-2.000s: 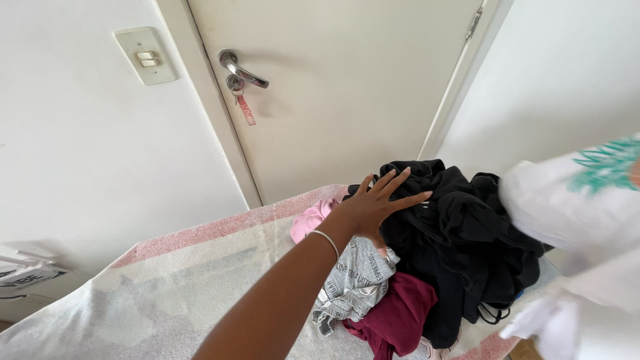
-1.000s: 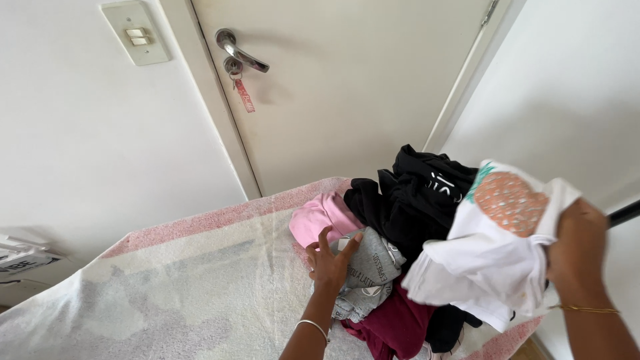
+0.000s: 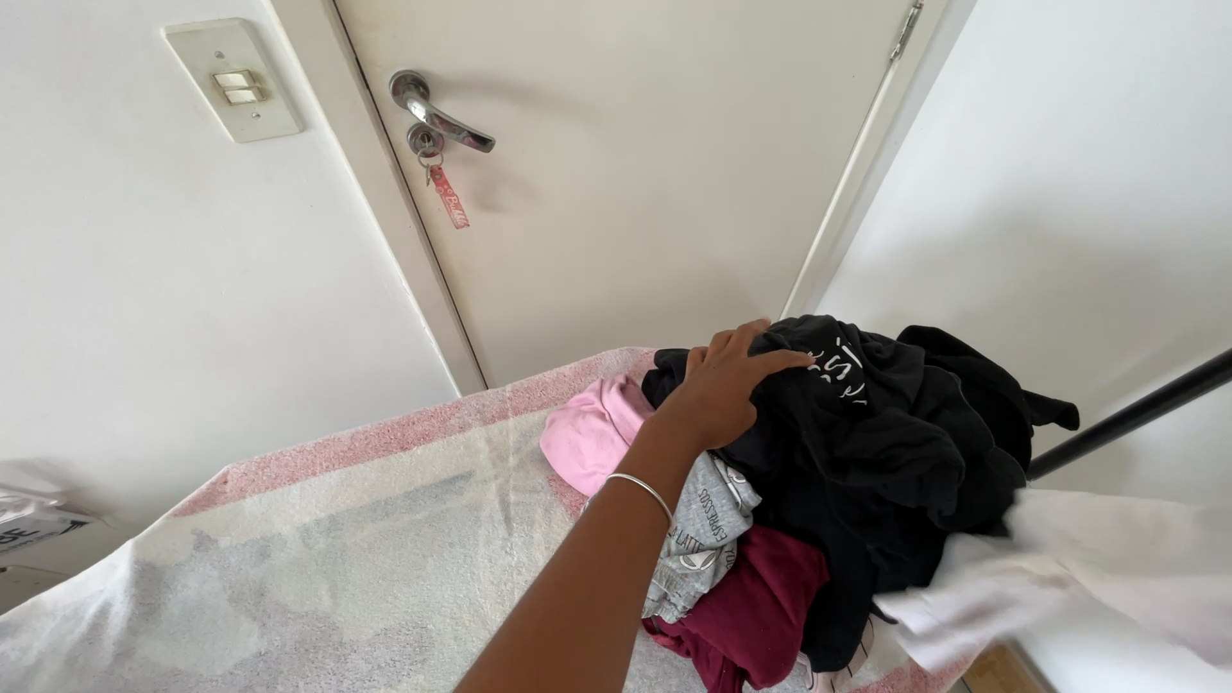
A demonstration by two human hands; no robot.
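Note:
My left hand (image 3: 722, 390) rests on a heap of black clothes (image 3: 866, 433), fingers spread; whether it pinches any cloth cannot be told. White lettering shows on the black cloth by its fingertips. Under and beside my wrist are a pink garment (image 3: 597, 435), a grey printed garment (image 3: 707, 529) and a dark red garment (image 3: 760, 606). At the lower right a blurred white garment (image 3: 1088, 568) hangs in the air. My right hand is out of the frame.
A pale, red-edged towel (image 3: 337, 558) covers the surface below the clothes. Behind it stands a white door (image 3: 626, 192) with a metal handle (image 3: 448, 120) and a hanging key tag. A black pole (image 3: 1136, 414) slants in at the right; bagged items (image 3: 38, 520) lie far left.
My left hand has moved from the grey garment up onto the black heap. The white garment has moved right and down, off the black clothes; my right hand, seen holding it before, has left the view.

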